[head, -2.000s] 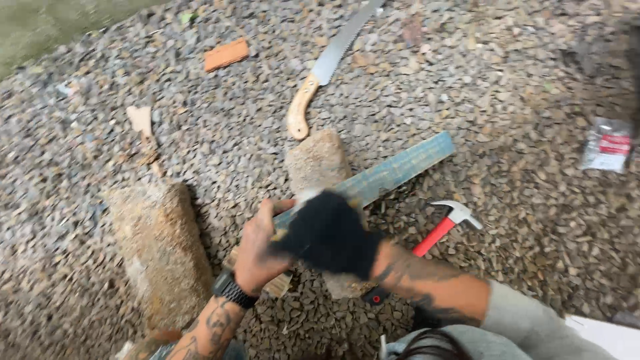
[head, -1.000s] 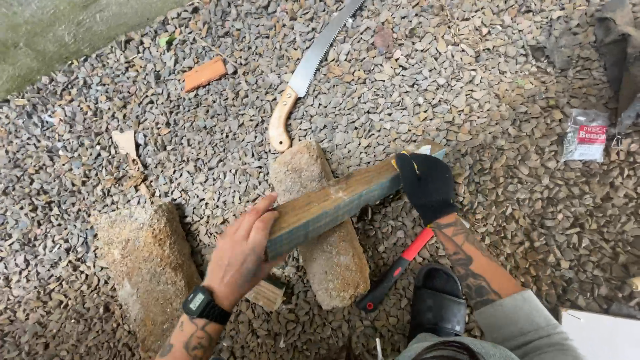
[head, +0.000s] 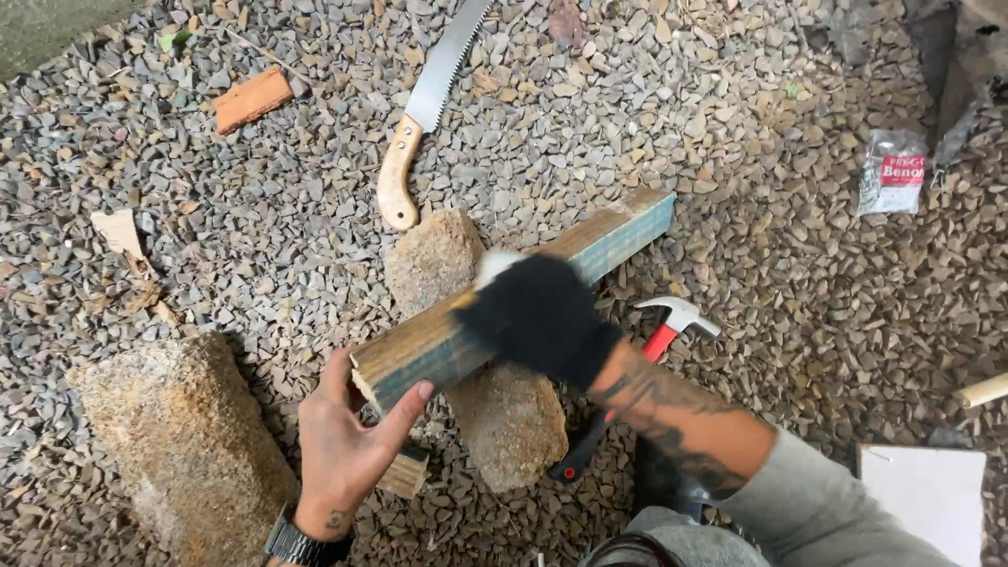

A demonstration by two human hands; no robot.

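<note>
A wooden beam [head: 417,346] with blue-stained sides lies slantwise across a rough elongated stone block [head: 508,425]. My bare left hand [head: 354,437], with a watch at the wrist, grips the beam's near left end, thumb on its side. My right hand [head: 535,315], in a black glove, is blurred on top of the beam's middle; its fingers are closed around a whitish object [head: 496,266] that I cannot make out, pressed to the upper face. Just right of the block lies a claw hammer [head: 660,342] with a red and black handle, partly hidden by my right forearm.
A pruning saw [head: 398,173] with a wooden handle lies beyond the block. Around are an orange brick fragment [head: 252,99], a second large stone block [head: 185,449], a small wood offcut [head: 405,472], a plastic packet [head: 894,173] and a white board [head: 923,496], all on gravel.
My gloved right hand has moved from the beam's far right end to its middle. A second ago the whitish object was at that far end. My left hand still holds the near end.
</note>
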